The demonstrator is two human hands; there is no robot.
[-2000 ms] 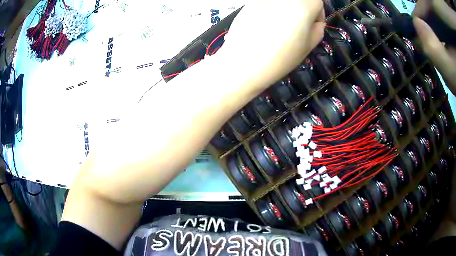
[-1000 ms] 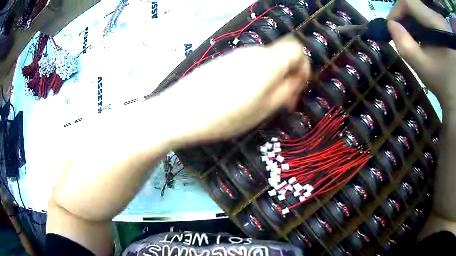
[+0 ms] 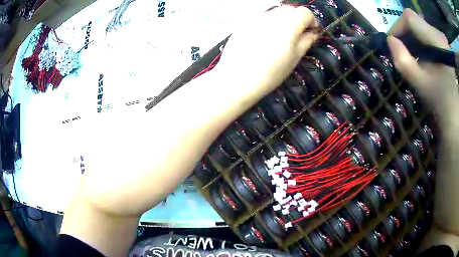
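Observation:
The divided tray (image 3: 221, 173) holds rows of round black speakers (image 3: 312, 133) standing on edge. A fanned bunch of red connector leads (image 3: 322, 175) with white plugs lies on it. My left hand (image 3: 297, 30) reaches over the tray's upper part, fingertips pinched on a thin red lead (image 3: 324, 36) at a speaker. My right hand (image 3: 415, 45) holds the soldering iron (image 3: 433, 54) by its black handle, its barrel pointing left, close to my left fingertips. The exact tip contact is too blurred to tell. My left forearm hides part of the tray's left side.
Spare lead bundles (image 3: 50, 60), red and white, lie on the printed sheet (image 3: 121, 75) at the upper left. A dark box (image 3: 11, 135) stands at the far left edge. Attached red wires (image 3: 209, 66) trail along the tray's far-left side.
My left hand has moved from over the tray's middle, up to the speakers by the iron. It was there two seconds ago too. The bunch of leads shows slightly lower in view.

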